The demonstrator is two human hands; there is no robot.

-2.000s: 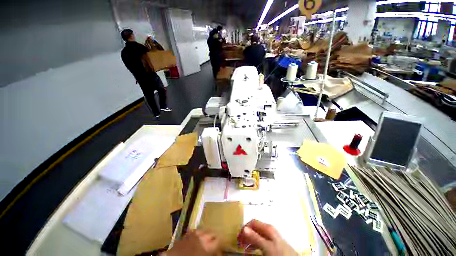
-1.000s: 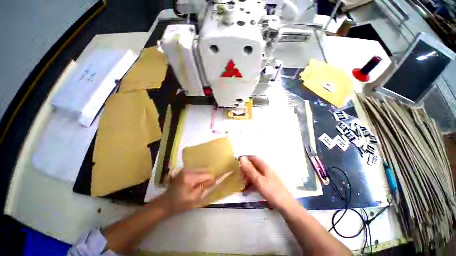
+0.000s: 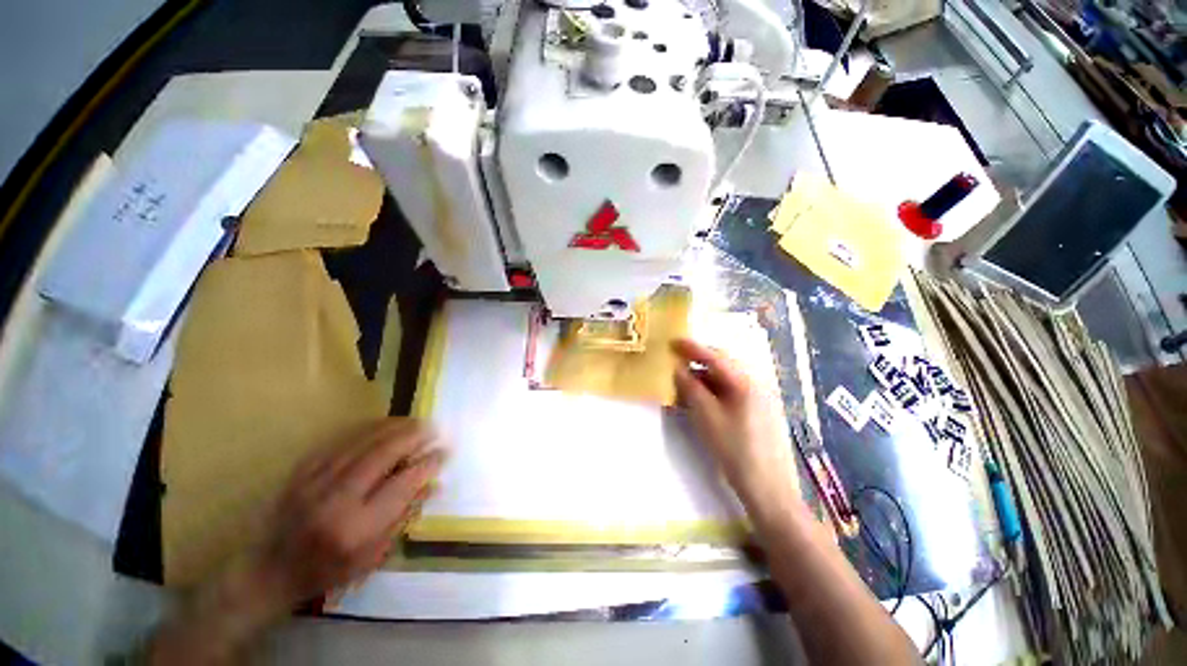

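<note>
A tan cut piece (image 3: 618, 373) lies on the white template (image 3: 547, 455), its upper part under the brass-coloured clamp (image 3: 612, 327) of the sewing machine head (image 3: 605, 169). My right hand (image 3: 713, 384) is at the piece's right edge, thumb and fingers on it. My left hand (image 3: 358, 501) is blurred, over the right edge of the larger tan pieces (image 3: 247, 377) at left. Its fingers are slightly spread and point toward the template, and I see nothing held in it.
Loose black-and-white labels (image 3: 919, 390), dark red snips (image 3: 829, 484) and a black cable (image 3: 885, 546) lie at right. Beyond are labelled tan pieces (image 3: 840, 247), a thread spool (image 3: 937, 206), a control panel (image 3: 1078, 215) and a strip bundle (image 3: 1041, 455). A white packet (image 3: 163, 228) lies far left.
The cut piece has moved from near the template's front up under the clamp with my right hand. My left hand has let go of it and moved left. The view has tilted down since the earliest frame.
</note>
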